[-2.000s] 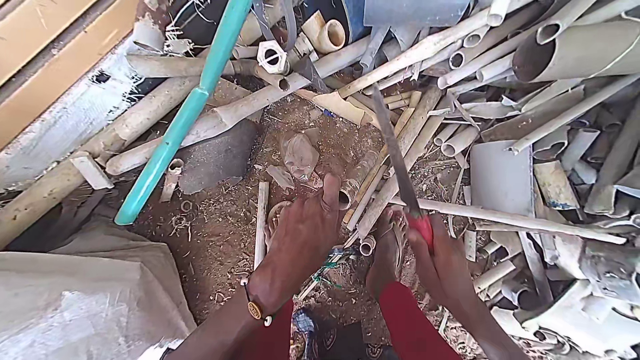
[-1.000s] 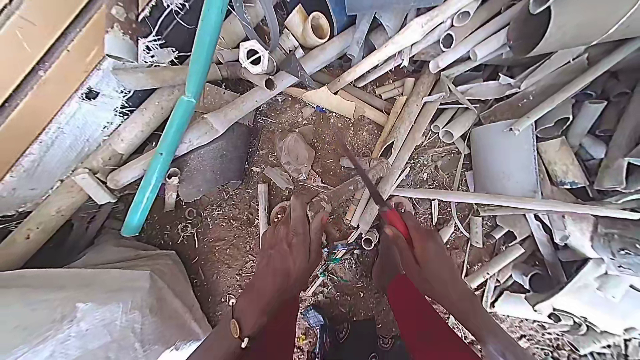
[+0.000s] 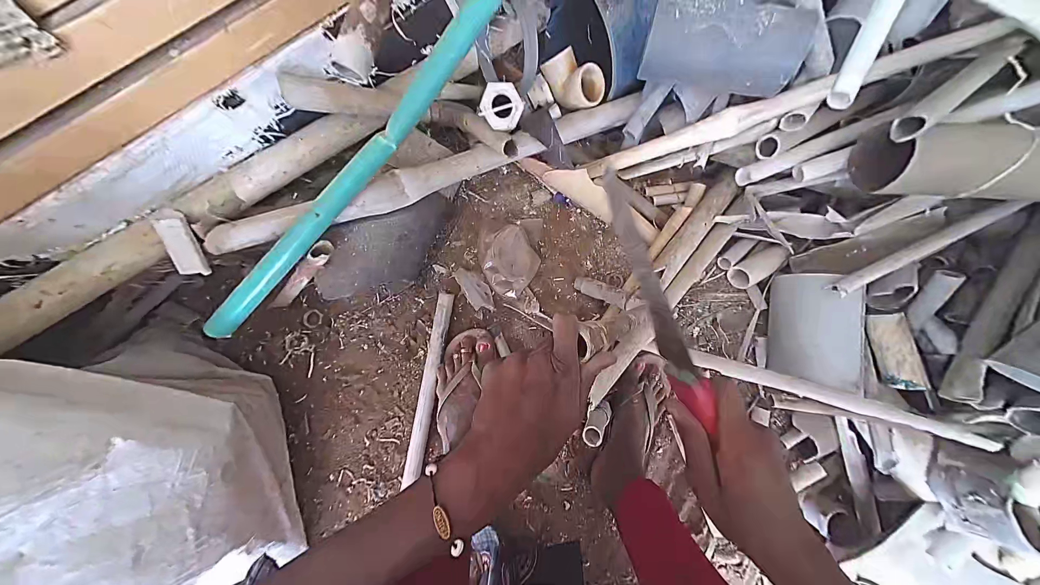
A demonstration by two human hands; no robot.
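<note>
My left hand, wearing a beaded bracelet, is around the near end of a short, dirty plastic pipe piece, with the index finger and thumb at its rim. The palm side is hidden. In my right hand is the red handle of a knife. Its long, dull blade points up and away, above the pipe pieces and slightly blurred. My sandalled feet stand on the soil, one on each side of my left hand. A small pipe offcut lies between them.
Heaped pipes and plastic scraps fill the right side, with a grey sheet piece among them. A long teal pipe slants at the left, above a sack-like cover. A thin pale pipe lies beside my left foot. Beyond is a white hex fitting.
One second ago the blade was lower, angled leftward across the pipe piece; now it is raised and points away. My left hand has stayed at the pipe piece.
</note>
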